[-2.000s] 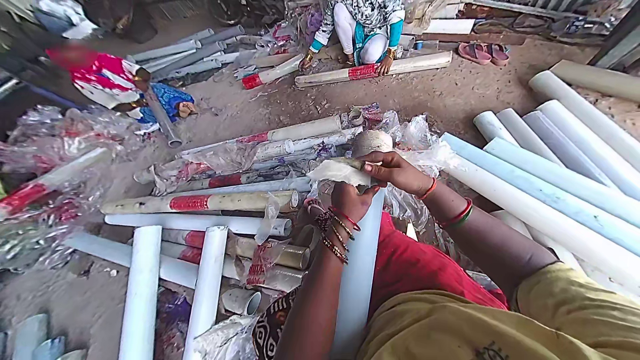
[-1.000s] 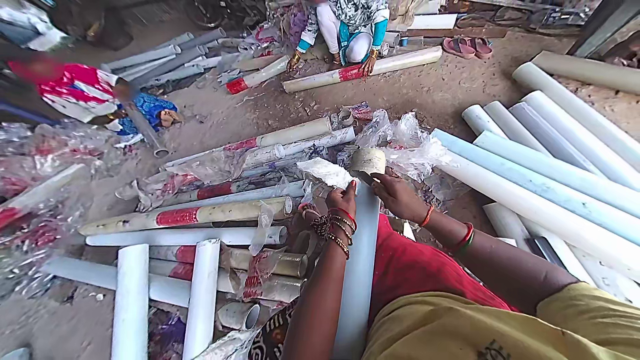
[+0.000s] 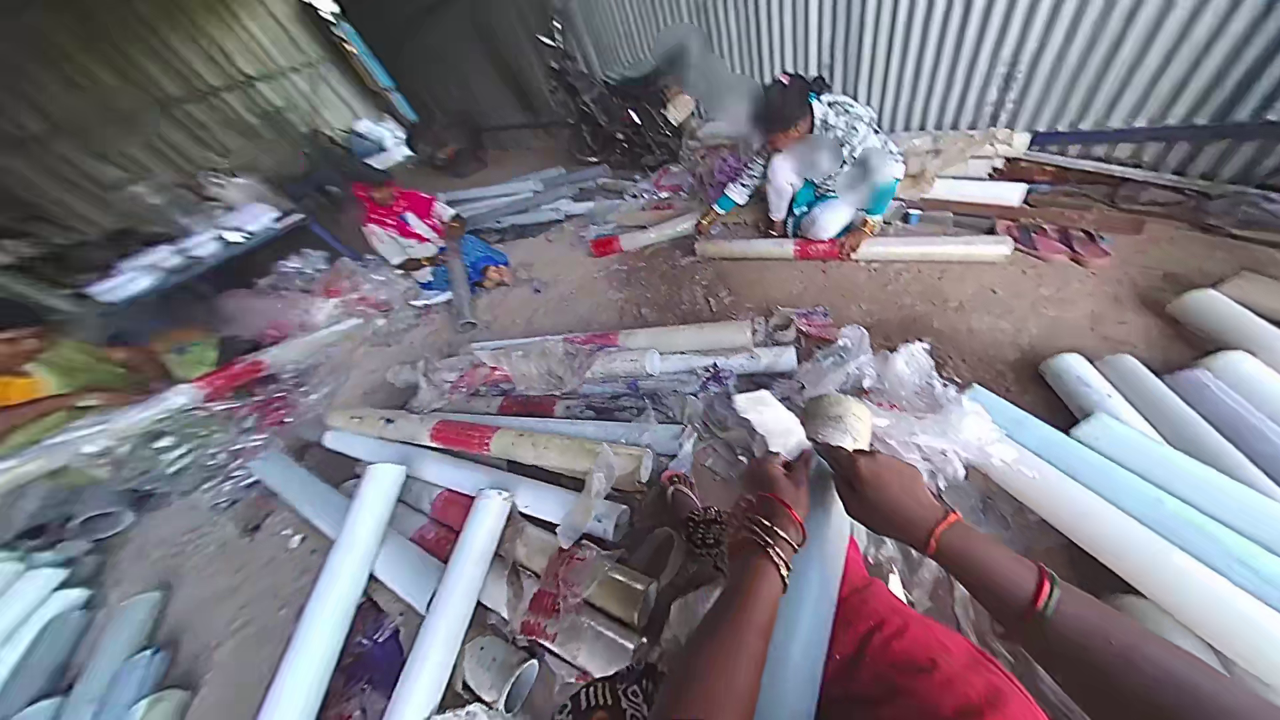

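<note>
A light-blue plastic pipe (image 3: 808, 590) stands tilted against my lap, its upper end between my hands. On top of it sits a cream, round piece (image 3: 838, 420), perhaps a roll of tape or a pipe end. My left hand (image 3: 778, 490), with bangles at its wrist, grips a crumpled white sheet or rag (image 3: 770, 422) beside the pipe. My right hand (image 3: 888, 495) is at the pipe's upper end, its fingers bent; whether it holds anything is hidden. Torn clear plastic film (image 3: 920, 400) lies just beyond my right hand.
White and light-blue pipes (image 3: 1130, 530) lie at the right. More pipes, some with red bands (image 3: 540, 445), lie in front and left among plastic scraps. A person (image 3: 830, 170) squats over a banded pipe; another (image 3: 400, 225) sits further left, and a third (image 3: 70, 380) at the left edge. Pink sandals (image 3: 1055, 242) lie beyond.
The view has tilted up, showing the metal walls. My right hand was over the white sheet two seconds ago; it is now lower, at the pipe's right side.
</note>
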